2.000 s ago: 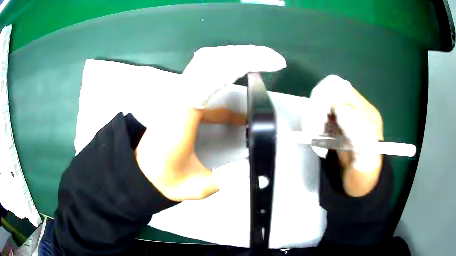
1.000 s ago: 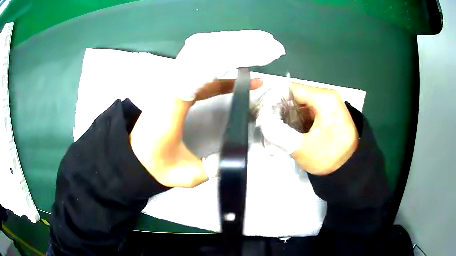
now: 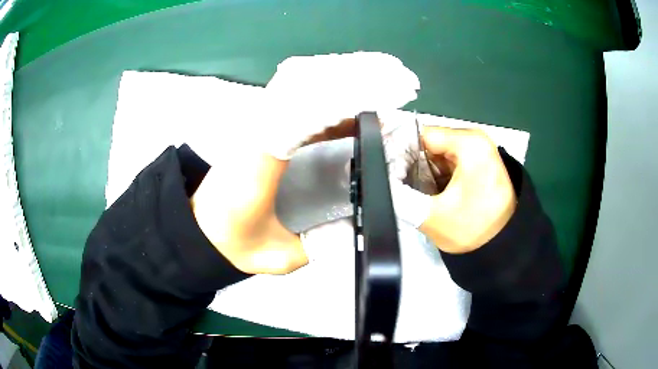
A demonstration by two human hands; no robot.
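A black phone middle frame (image 3: 378,252) stands edge-on above the white foam sheet (image 3: 166,115), its near end at the bottom of the picture. My left hand (image 3: 249,209), with white finger cots, grips it from the left, fingers around the far end and thumb lower down. My right hand (image 3: 465,191), also with white finger cots, is close against the frame's right side. Tweezers (image 3: 424,153) show as a thin grey, partly blurred shape within the right hand's fingers. Their tip is hidden or too blurred to tell.
A green bench surface (image 3: 72,130) lies under the sheet. A white tray or pad with a wavy edge (image 3: 23,238) is at the far left. A pale grey machine cabinet (image 3: 635,202) stands at the right, with a dark object at the upper right corner.
Over two seconds my right hand has moved left to the frame, and the tweezers' rear end no longer sticks out rightward. Since one second ago the frame has shifted slightly right.
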